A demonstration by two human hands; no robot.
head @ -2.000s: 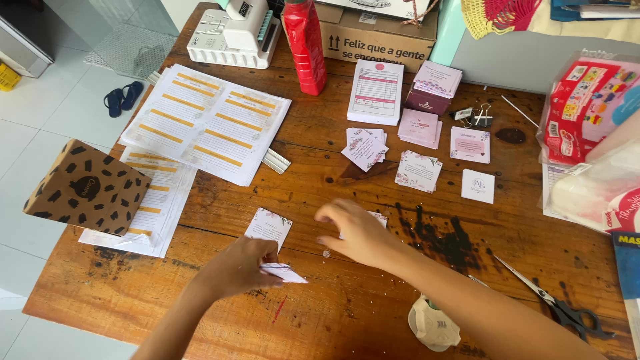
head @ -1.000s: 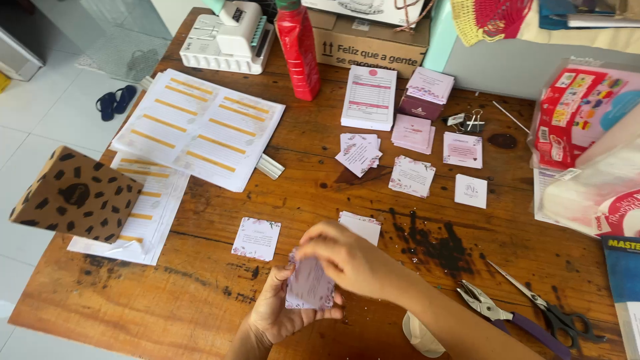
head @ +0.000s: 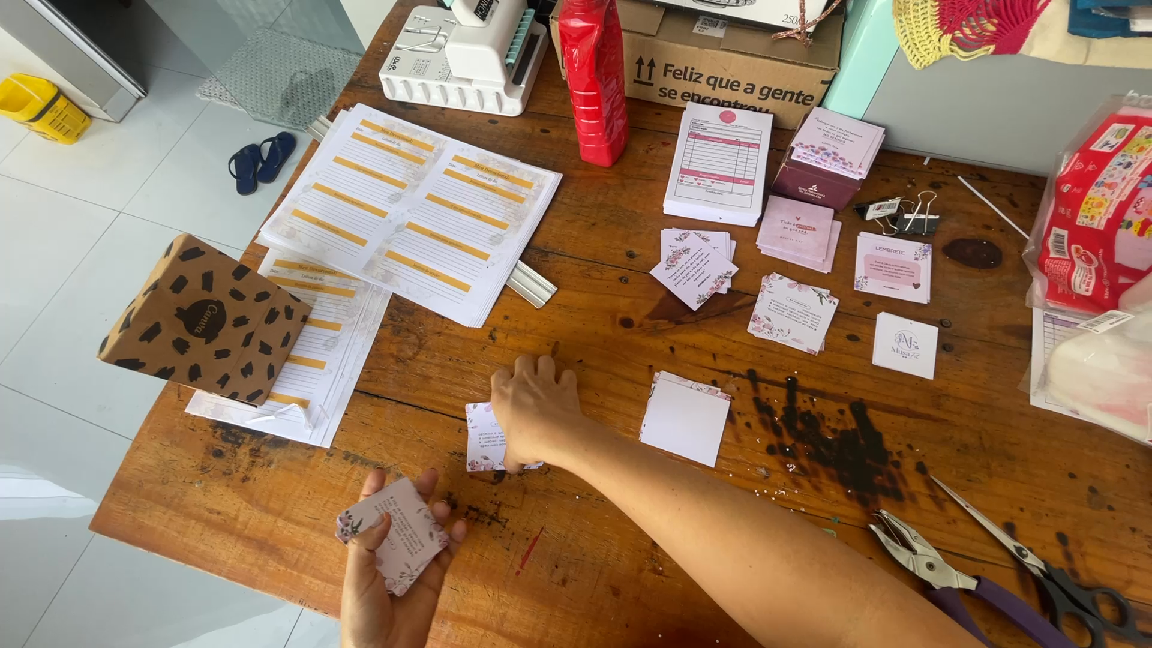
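My left hand (head: 396, 558) holds a stack of floral-bordered printed cards (head: 396, 535) near the front edge of the table, thumb on top. Farther forward, my right hand (head: 535, 409) reaches over a floral card (head: 484, 436) lying on the wood and covers its right part; its fingertips are curled down, and whether they grip the card is hidden. To the right of that hand lies a small pile of cards (head: 686, 418), the top one blank side up. More floral cards (head: 792, 312) rest farther back.
Scissors (head: 1035, 562) and a purple-handled hole punch plier (head: 927, 558) lie at the lower right. Printed sheets (head: 414, 216) and a spotted cardboard box (head: 207, 319) occupy the left. Behind stand a red bottle (head: 594, 85), a white machine (head: 463, 58), a cardboard box (head: 720, 67) and card stacks (head: 720, 166).
My right hand has moved left, from over the cards in my left hand to the card on the table. My left hand with its cards has moved left and away from it.
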